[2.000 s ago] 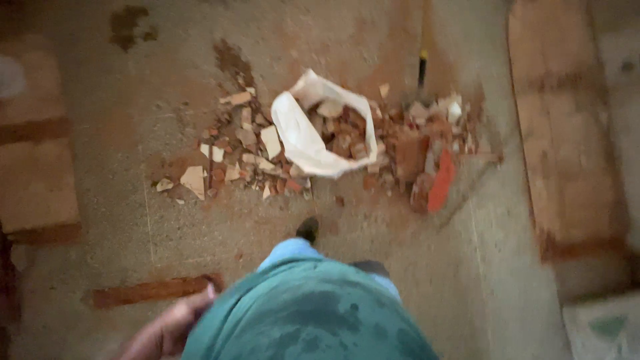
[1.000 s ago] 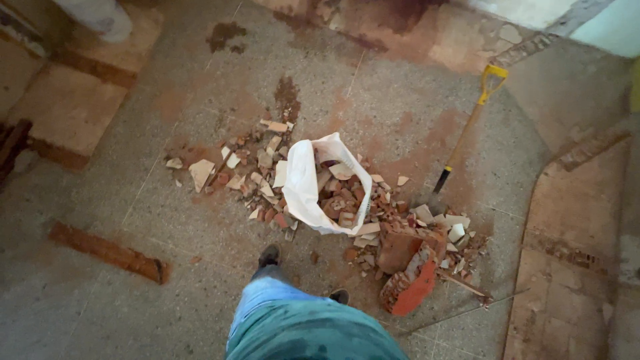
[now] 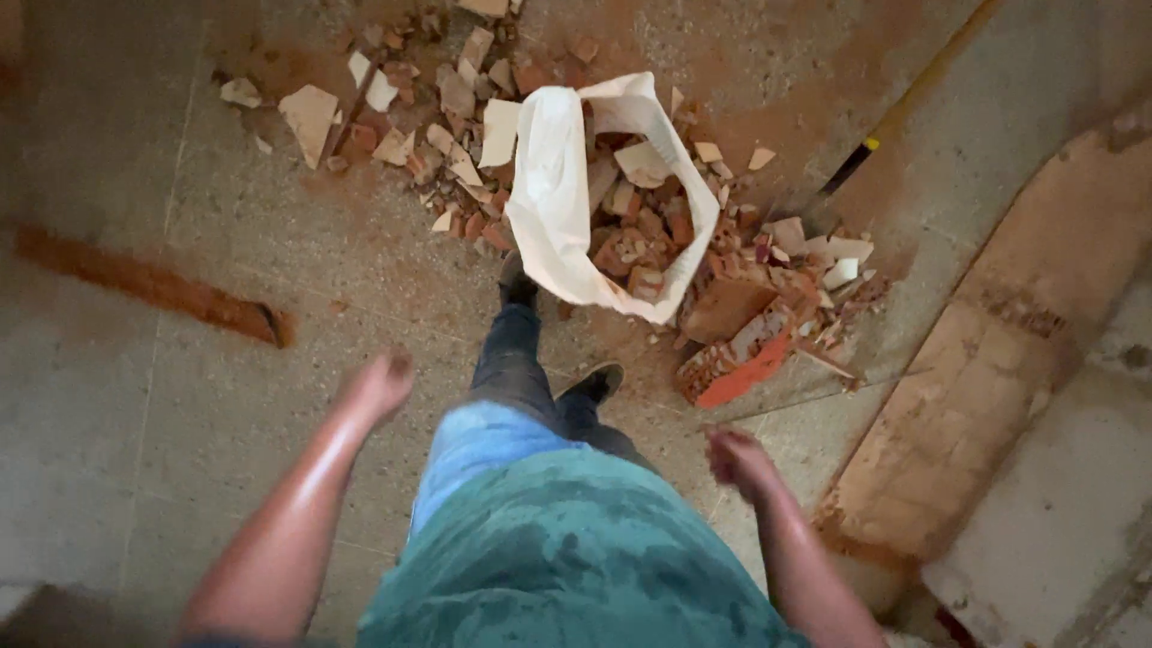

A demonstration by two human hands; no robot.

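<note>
My left hand [image 3: 380,382] hangs over the floor left of my legs, blurred, with its fingers curled and nothing seen in it. My right hand [image 3: 740,461] is held out right of my shirt, also blurred, below a chunk of brick masonry with a red-painted face [image 3: 742,367]; it touches nothing that shows. In front of my feet stands a white sack [image 3: 553,180], its mouth wide and brick rubble [image 3: 643,243] inside. Broken bricks and pale tile pieces [image 3: 309,121] lie on both sides of the sack.
A shovel [image 3: 846,169] with a yellow-marked shaft lies beyond the rubble at upper right. A reddish strip [image 3: 153,283] crosses the floor at left. Along the right runs a long tan, brick-edged patch [image 3: 958,405]. A thin rod [image 3: 819,392] lies near the masonry chunk.
Both my hands and forearms have come into view; neither shows one second ago. The view has moved closer to the sack and rubble.
</note>
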